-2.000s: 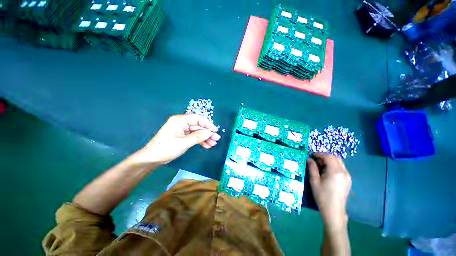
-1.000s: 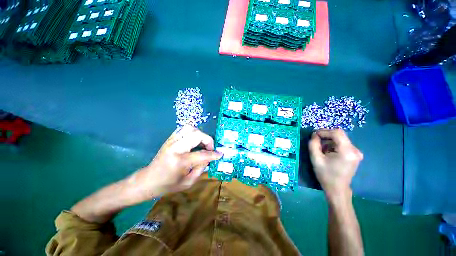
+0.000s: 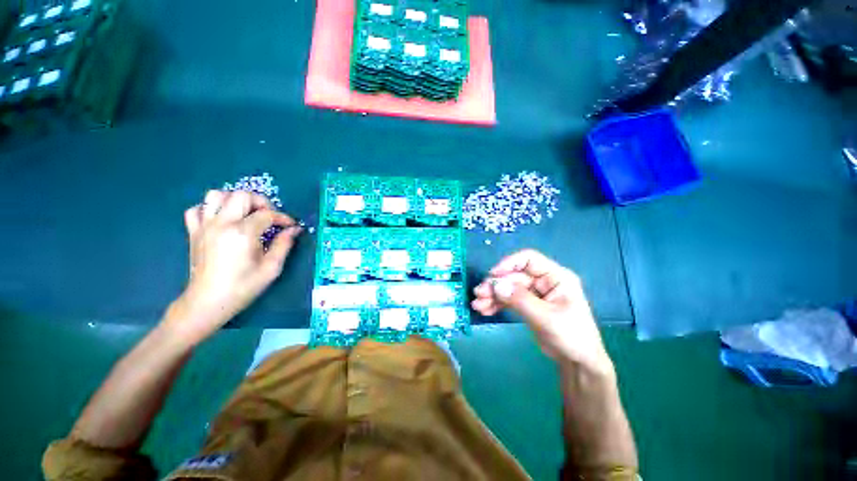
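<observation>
A green PCB panel (image 3: 371, 241) with three rows of white squares lies flat in front of me. My left hand (image 3: 235, 240) is over the near side of the left component pile (image 3: 256, 184), fingers bent and apart; whether it holds a part is hidden. My right hand (image 3: 531, 296) is just right of the panel, palm partly up, with thumb and fingertips pinched on what looks like a tiny component (image 3: 495, 283). The right component pile (image 3: 512, 202) lies beyond that hand, beside the panel's far right corner.
A stack of PCB panels (image 3: 412, 70) stands on a pink pad (image 3: 329, 70) beyond the panel. More panels (image 3: 47, 56) stand at far left. A blue bin (image 3: 643, 155) is at right, with clear plastic bags (image 3: 714, 80) and a dark arm-like shape (image 3: 709, 52) behind it.
My left hand has gone from the panel's left edge back to the left pile. My right hand has moved from the right pile towards me and turned palm up. The view has shifted right.
</observation>
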